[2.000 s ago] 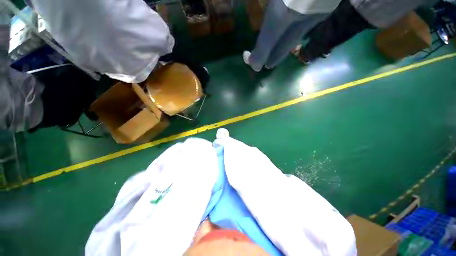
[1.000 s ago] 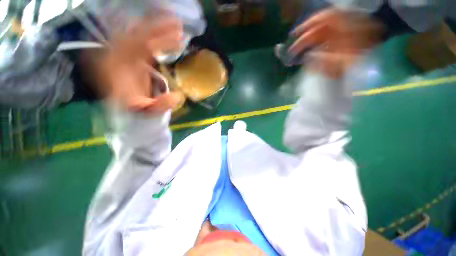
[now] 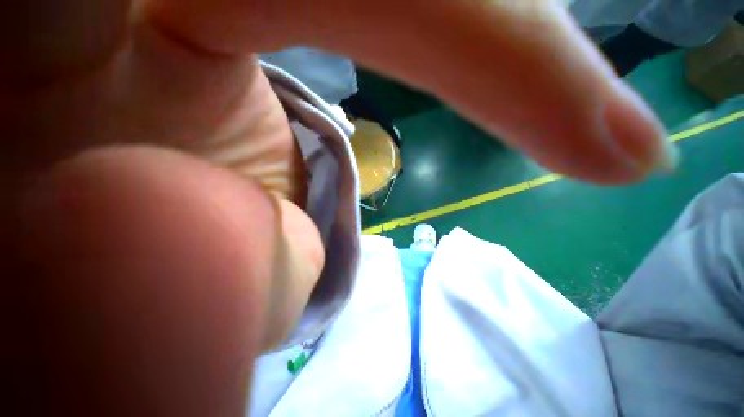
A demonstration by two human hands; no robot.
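My left hand (image 3: 245, 138) is very close to the camera and fills the left and upper part of the view, blurred and cut off by the edge. One finger stretches right across the top, its nail showing. A rounded, blurred part of the hand lies at lower left. Whether it holds anything cannot be seen. The pale sleeve cuff (image 3: 347, 204) is around my left wrist. My right hand is out of the picture; only my right sleeve (image 3: 685, 301) shows at the right edge.
A round tan stool (image 3: 375, 159) stands beyond my cuff. A yellow line (image 3: 489, 197) crosses the green floor. A brown carton (image 3: 719, 65) is at upper right, near other people's pale clothing (image 3: 681, 20). My white coat (image 3: 506, 326) fills the lower middle.
Both hands rose into view from out of the picture, then my left hand came right up to the camera. My right hand has left the view at the right.
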